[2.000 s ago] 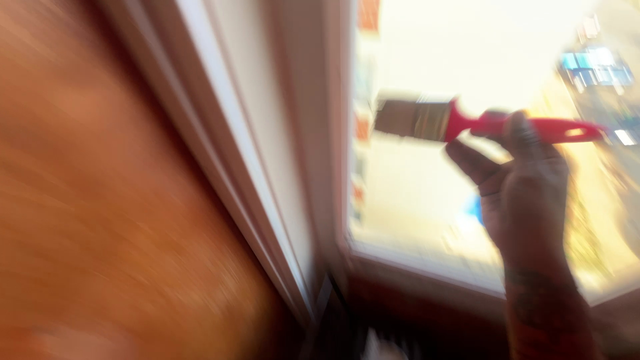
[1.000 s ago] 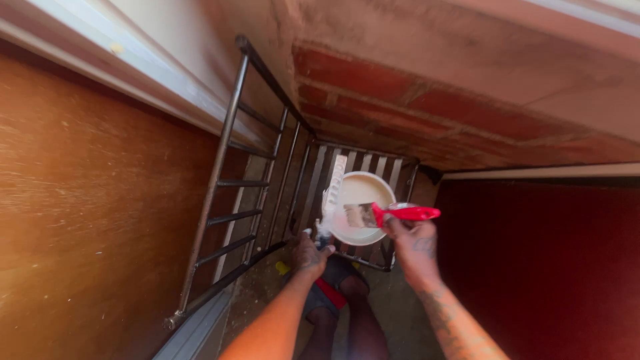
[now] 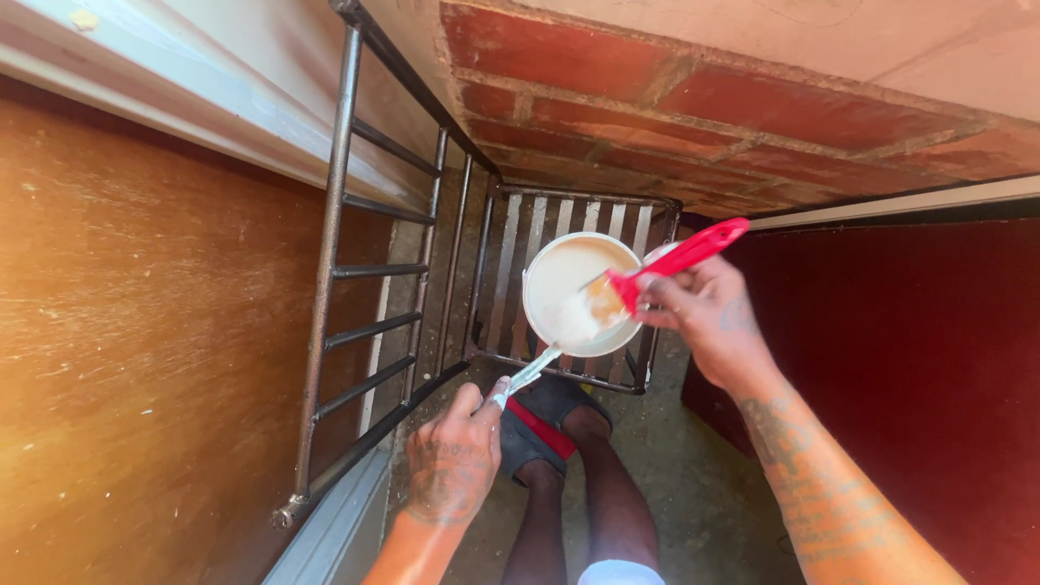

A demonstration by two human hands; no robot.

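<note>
My right hand grips a paintbrush with a red handle, its blurred, paint-coated bristles over the right part of a white bucket. Pale, creamy paint fills part of the bucket, which stands on a slatted metal rack. In my left hand is a thin, flat, paint-smeared stick or tool, whose far end reaches the bucket's near rim. Whether that end dips inside is hidden by blur.
The dark metal rack has a tall barred side at the left. Beyond it rises a red brick wall. A brown wooden panel lies left, a dark red panel right. My legs are below the rack.
The view has swung down from a bright window to the bucket. The brush has tilted, its handle now pointing up to the right. My left hand has come away from the bucket's side, holding the stick toward the rim.
</note>
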